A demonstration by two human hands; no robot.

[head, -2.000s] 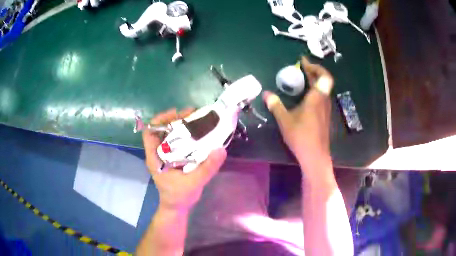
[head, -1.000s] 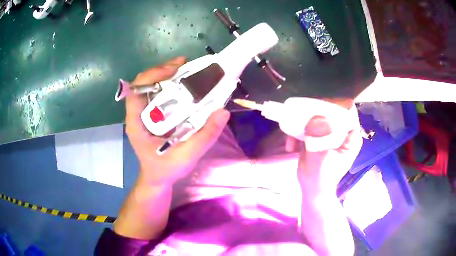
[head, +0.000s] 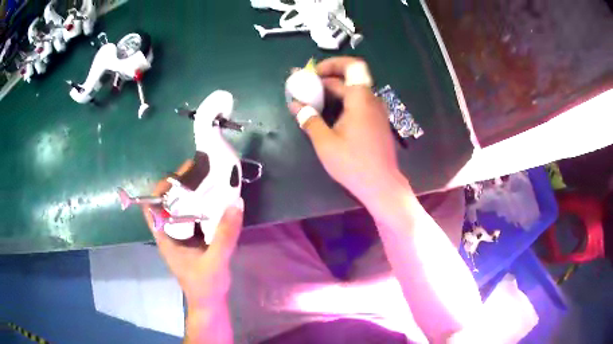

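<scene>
My left hand holds a white toy scooter by its rear, just above the bench's near edge. Its rounded front points up and away, with dark handlebars across it and a thin loop on its right side. My right hand has its thumb and fingers around a small white glue bottle over the green bench. The bottle's yellowish nozzle points up and away. Pale tape is on the right thumb and a finger. Whether the bottle touches the bench I cannot tell.
Another white scooter lies at the upper left, with several more behind it. White parts lie at the top centre. A blue-and-white patterned strip lies right of my right hand. Blue crates stand on the floor at right.
Since one second ago, my right hand has moved the bottle from over the lap up and away over the bench. The held scooter has turned, its front now pointing more away from me.
</scene>
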